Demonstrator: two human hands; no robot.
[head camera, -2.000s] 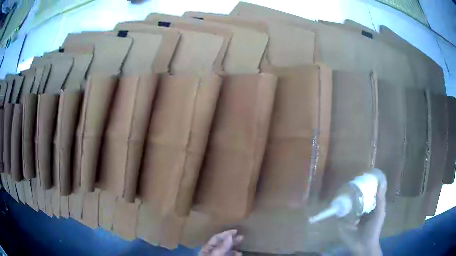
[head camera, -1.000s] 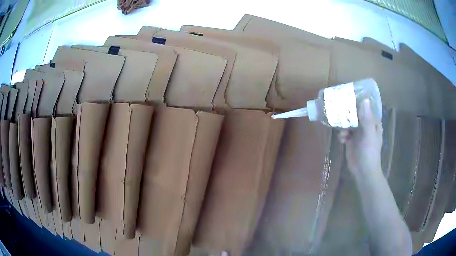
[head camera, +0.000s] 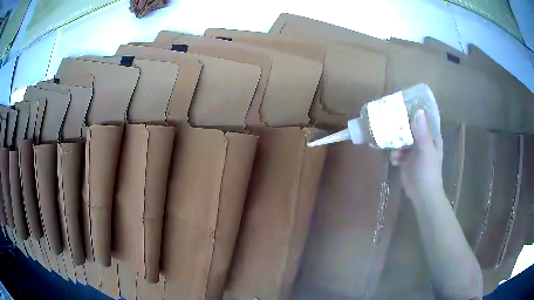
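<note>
My right hand (head camera: 417, 155) holds a clear glue bottle (head camera: 432, 105) with a white label, tilted on its side. Its pale nozzle (head camera: 331, 139) points left, and its tip is at the top end of a folded edge (head camera: 309, 176) of a brown panel (head camera: 266, 176). I cannot tell if the tip touches. The brown panels overlap in a long row like shingles. A shiny glue line (head camera: 382, 205) shows on the fold below the bottle, and more glue lines (head camera: 515, 199) run on folds at the right. My left hand is not in view.
A white-covered table (head camera: 234, 14) lies behind the row. A small brown lump (head camera: 147, 6) sits on it at the top left. Yellowish striped sheets (head camera: 76, 9) lie at the upper left and at the upper right (head camera: 489, 16). Dark patches (head camera: 180, 47) show near some panels' top edges.
My right hand has carried the bottle from the row's near side to the top of a fold further left, then slightly down. My left hand has left the bottom edge of the picture.
</note>
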